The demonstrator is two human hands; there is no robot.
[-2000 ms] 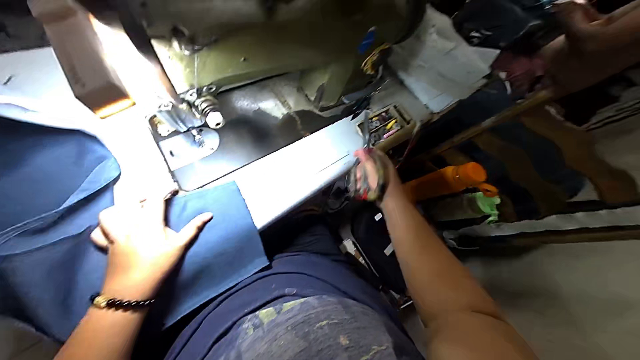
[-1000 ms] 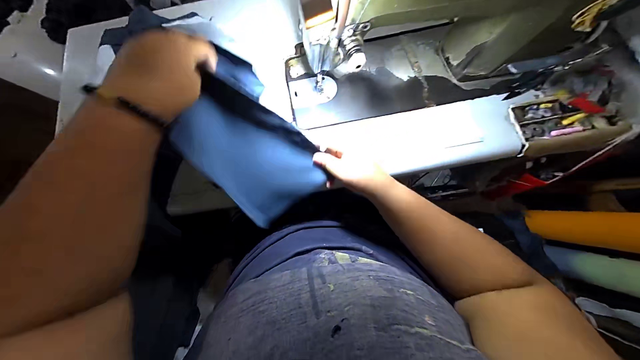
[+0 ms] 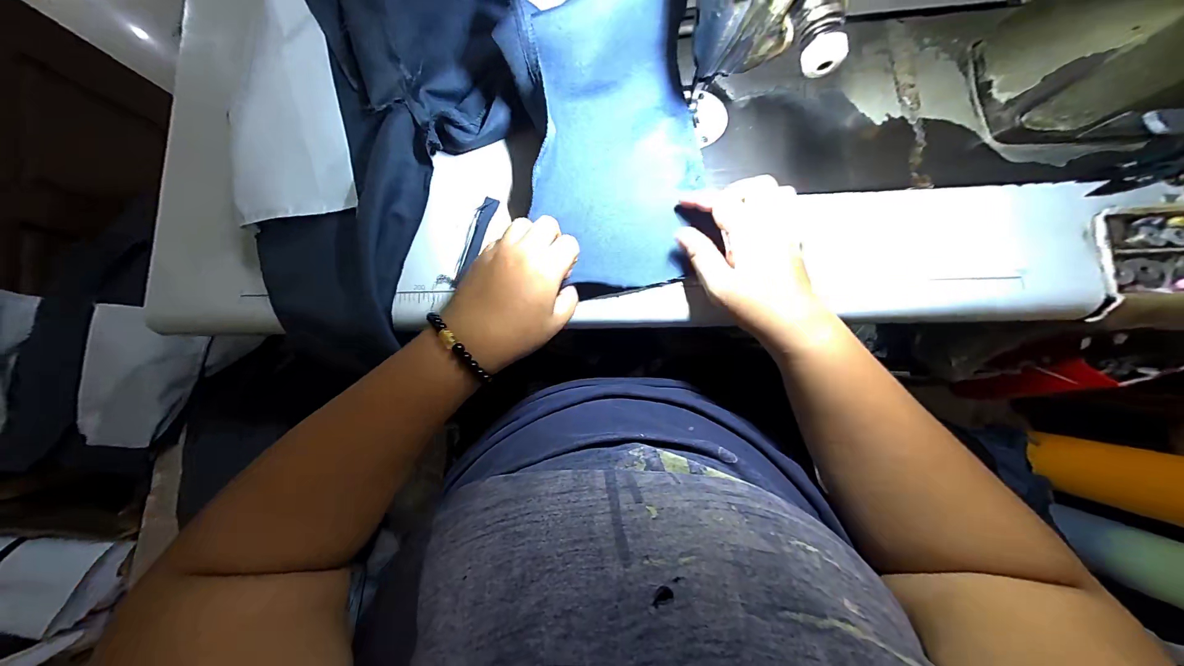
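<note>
A dark blue fabric piece [image 3: 610, 157] lies on the sewing table beside the sewing machine's needle and presser foot [image 3: 694, 91]. My left hand [image 3: 523, 291] grips the piece's lower left edge with curled fingers, a beaded bracelet at its wrist. At the lower right edge, my right hand [image 3: 754, 254] holds the cloth between thumb and fingers. The machine's round plate [image 3: 710, 118] shows just right of the fabric. More dark blue cloth with a pale pocket-like panel [image 3: 294, 129] hangs over the table's front edge on the left.
The white table edge [image 3: 925, 287] runs across in front of me. A tray of bobbins [image 3: 1147, 250] stands at its right end. Below are orange [image 3: 1110, 472] and pale green rolls at right, and cloth pieces with white panels [image 3: 139, 379] at left.
The fabric piece, lifted and folded between both hands a second ago, now lies flat by the needle. My left hand has come down to its lower edge. The scissors-like tool seen earlier in my right hand is gone from it.
</note>
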